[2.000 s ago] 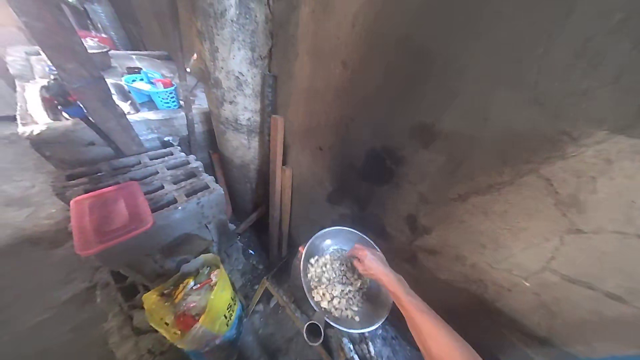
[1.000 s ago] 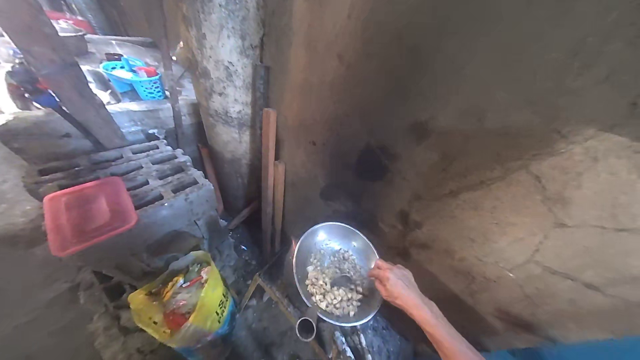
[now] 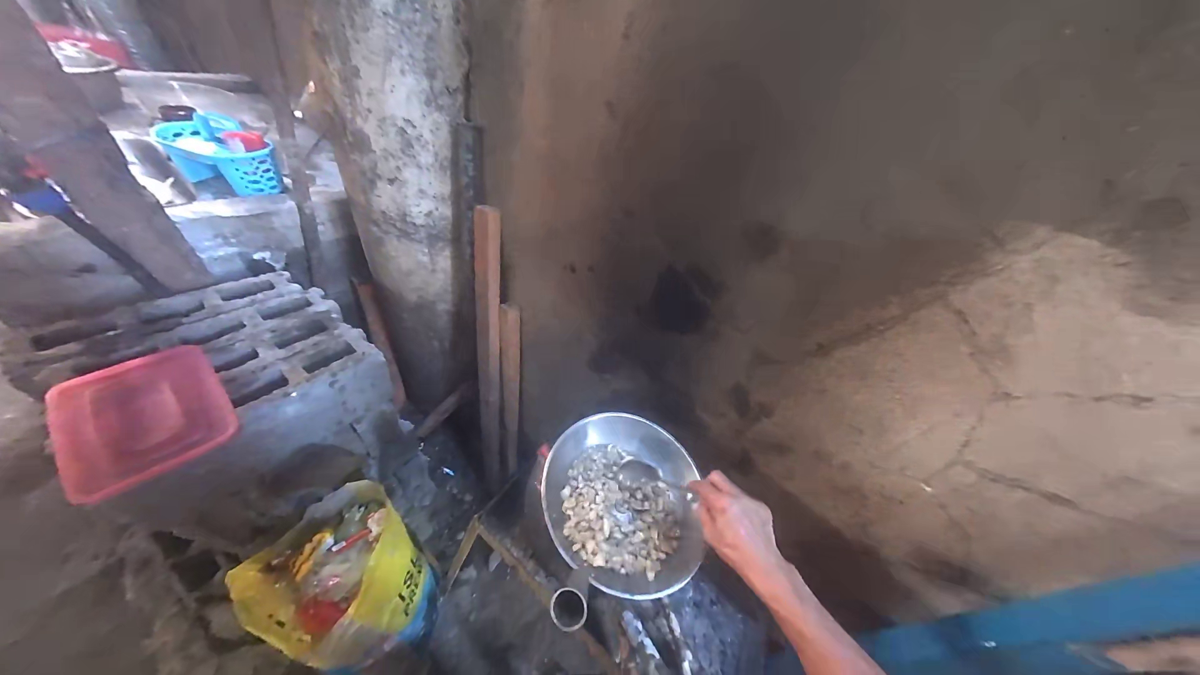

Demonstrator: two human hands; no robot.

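Note:
My right hand (image 3: 736,525) grips the handle of a metal spoon (image 3: 639,473) at the right rim of a round metal pan (image 3: 670,436). The spoon's bowl rests among pale, small chunks of food (image 3: 609,530) that cover the pan's middle and lower part. A hollow tubular handle (image 3: 568,609) sticks out from the pan's lower left, with nothing gripping it. Charred firewood (image 3: 656,637) lies just below the pan. My left hand is not in view.
A yellow plastic bag (image 3: 389,586) of waste and a pink plastic lid or tray (image 3: 141,422) by hollow concrete blocks (image 3: 272,328) are at left. Wooden slats (image 3: 487,337) lean on the sooty wall (image 3: 844,187). A blue basket (image 3: 248,173) stands farther back; a blue edge (image 3: 1041,614) crosses lower right.
My right hand has moved from over the food to the pan's right rim. The spoon now shows clearly in the food.

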